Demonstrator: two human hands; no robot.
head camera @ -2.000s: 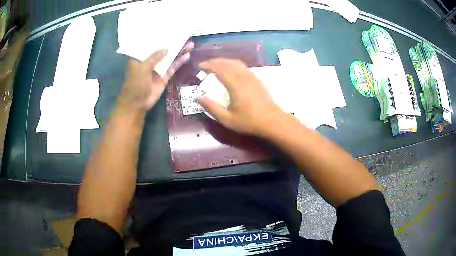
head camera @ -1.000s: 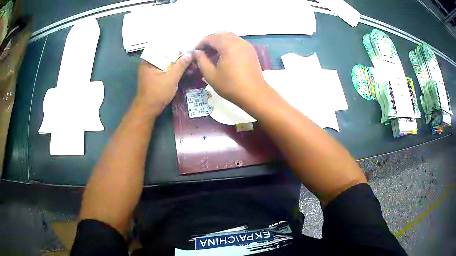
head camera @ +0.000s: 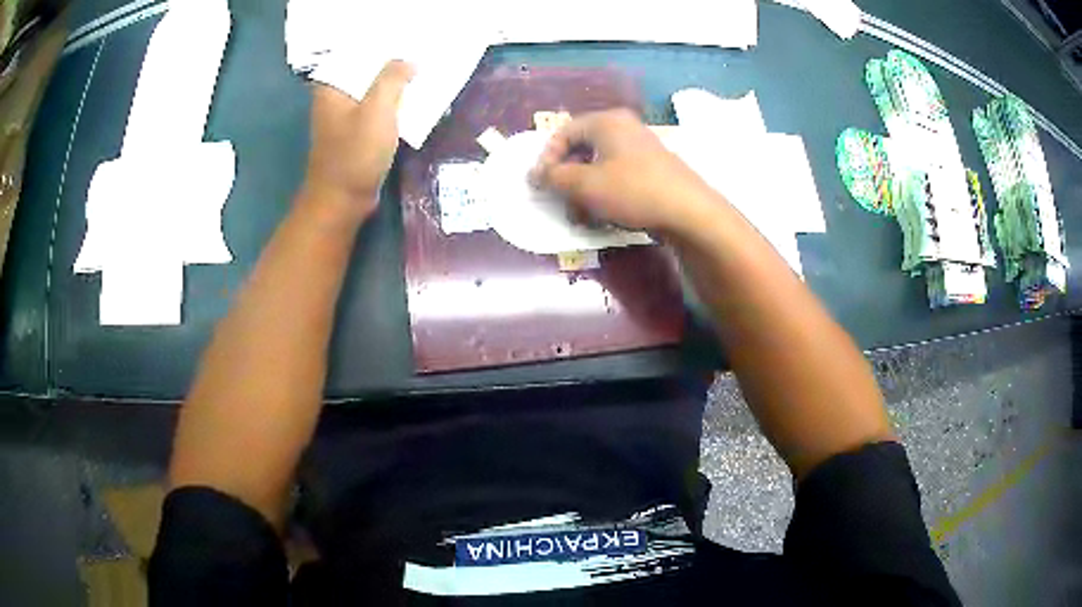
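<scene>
A white die-cut card blank (head camera: 759, 178) lies with its rounded end on the maroon jig board (head camera: 475, 320), beside the small white label (head camera: 462, 196). Small tan blocks (head camera: 578, 260) sit at the rounded end's edges. My right hand (head camera: 611, 172) is over the rounded end, blurred, fingertips bunched; whether it pinches a tiny piece cannot be told. My left hand (head camera: 356, 136) grips the end of a white card strip (head camera: 445, 89) that slants over the board's back left corner. Its fingers are mostly hidden under the strip.
White strips (head camera: 617, 21) lie stacked along the back. Another white card blank (head camera: 158, 196) lies at left. Green printed card stacks (head camera: 931, 190) stand at right, with another (head camera: 1020, 196) beyond. Brown sheet material (head camera: 21, 142) is at the far left edge.
My hands were together at the strip's end one second ago. My right hand has moved right and down over the rounded end; my left still holds the strip. The whole view has shifted slightly.
</scene>
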